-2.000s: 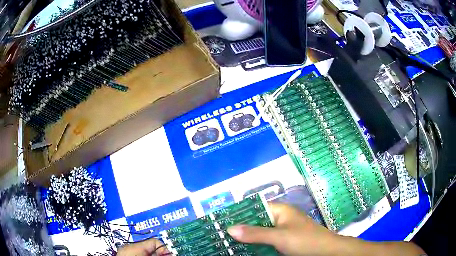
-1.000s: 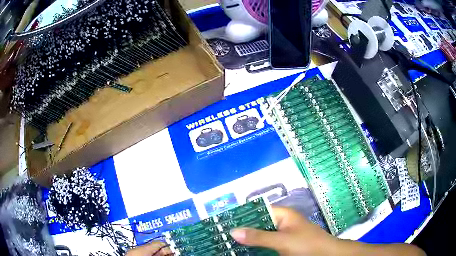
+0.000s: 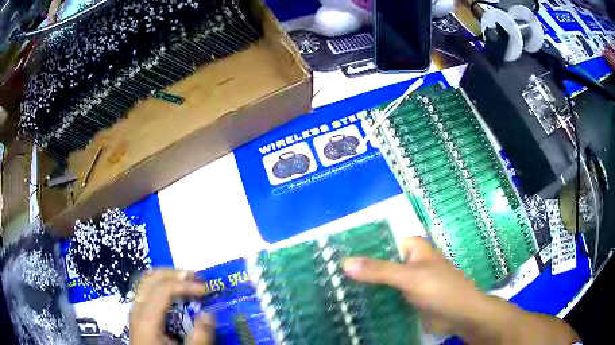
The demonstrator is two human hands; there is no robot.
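Observation:
My right hand [image 3: 431, 286] grips the right edge of a green PCB panel [image 3: 367, 296], thumb on top. The panel is motion-blurred and runs past the bottom edge of the picture. My left hand [image 3: 167, 306] is off the panel's left side, blurred, fingers curled near the lead wires; I cannot tell whether it holds a wire. A bunch of black lead wires with white tips [image 3: 109, 249] lies at the lower left. Stacked PCB panels [image 3: 465, 195] lie right of centre, with a thin white stick-like piece across their upper left corner.
An open carton tray [image 3: 222, 135] at upper left holds dense rows of black wired boards [image 3: 135, 60]. A smartphone [image 3: 402, 34] stands at top centre before a white fan base. White spool [image 3: 502, 30], dark block [image 3: 512, 128] and cables are at right. Another wire bundle is at far lower left.
The held panel has moved up and right, with more of it showing. My left hand has come further into view and away from the panel's left edge. The whole view has shifted slightly.

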